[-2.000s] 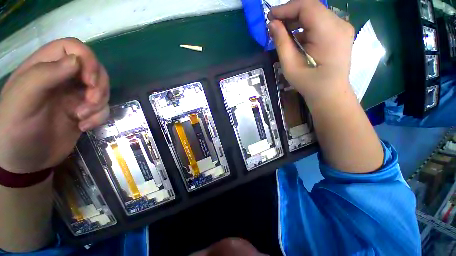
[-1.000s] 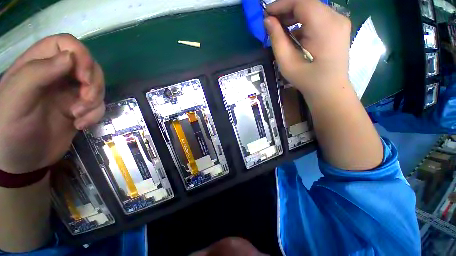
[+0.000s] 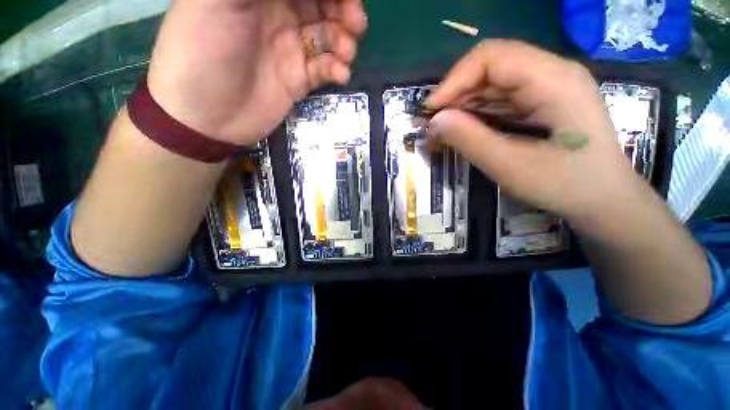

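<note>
A black phone tray (image 3: 332,275) holds several silver-rimmed phone frames side by side. My right hand (image 3: 512,120) holds dark tweezers (image 3: 512,125) like a pen, its fingertips over the upper end of the middle phone frame (image 3: 436,208); the tweezer tips are blurred there. An orange flex cable (image 3: 411,192) runs lengthwise in that frame. My left hand (image 3: 264,64) is raised over the upper left of the tray, palm partly up, fingers curled and apart. Something small and orange shows near its fingers; I cannot tell whether it is held.
A blue bag (image 3: 584,28) with white translucent pieces lies beyond the tray at the upper right. A small pale stick (image 3: 460,28) lies on the green bench. A white ridged tray (image 3: 704,156) is at the right. A dark object with a white label (image 3: 29,184) is at the left.
My view has shifted left. My right hand has moved from the blue bag to the middle phone frame with the tweezers. My left hand has moved farther up over the tray.
</note>
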